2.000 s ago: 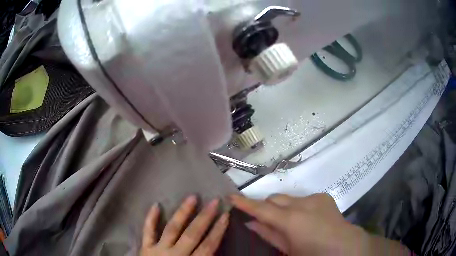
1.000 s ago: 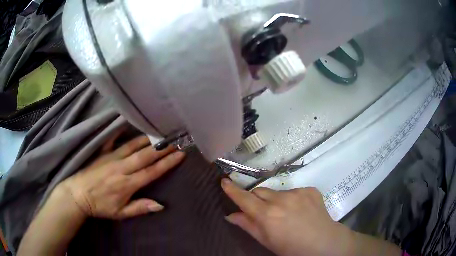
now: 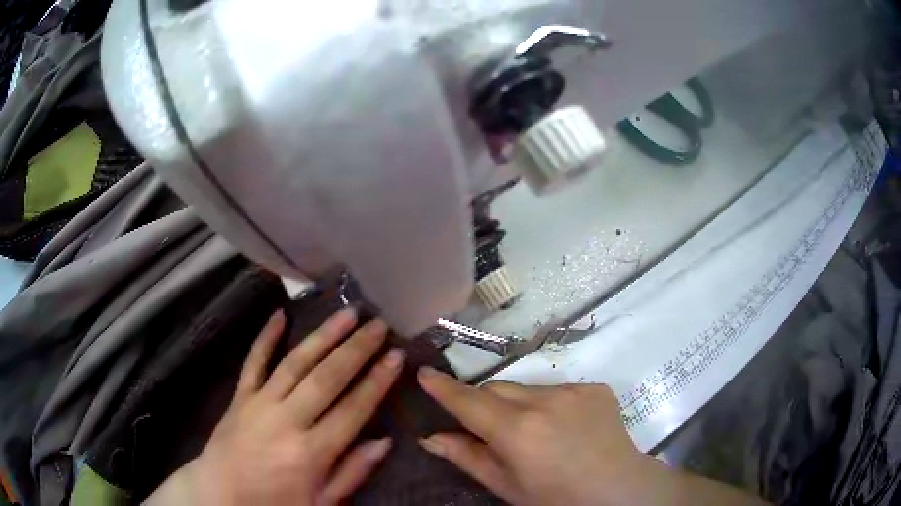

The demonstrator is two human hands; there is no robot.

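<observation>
A dark brown cloth (image 3: 395,425) lies under the white sewing machine head (image 3: 326,128). My left hand (image 3: 296,415) is flat on it, fingers spread, with fingertips just in front of the presser foot area (image 3: 346,292). My right hand (image 3: 533,430) rests at the cloth's right edge, its index finger and thumb apart on the cloth near the silver arm (image 3: 479,337). Its other fingers are mostly hidden. The needle cannot be made out behind the head. Taupe cloth (image 3: 119,237) lies in folds to the left.
Yellow-green patches show on dark cloth at the upper left (image 3: 61,173) and bottom left (image 3: 97,491). Green-handled scissors (image 3: 672,148) lie on the bed behind the machine head. A printed ruler strip (image 3: 736,336) runs along the right, with grey cloth (image 3: 790,405) beyond it.
The taupe cloth at the foot has given way to dark cloth, which now spreads further left. My left hand moved forward, then right and slightly down. A second yellow-green patch appears at bottom left.
</observation>
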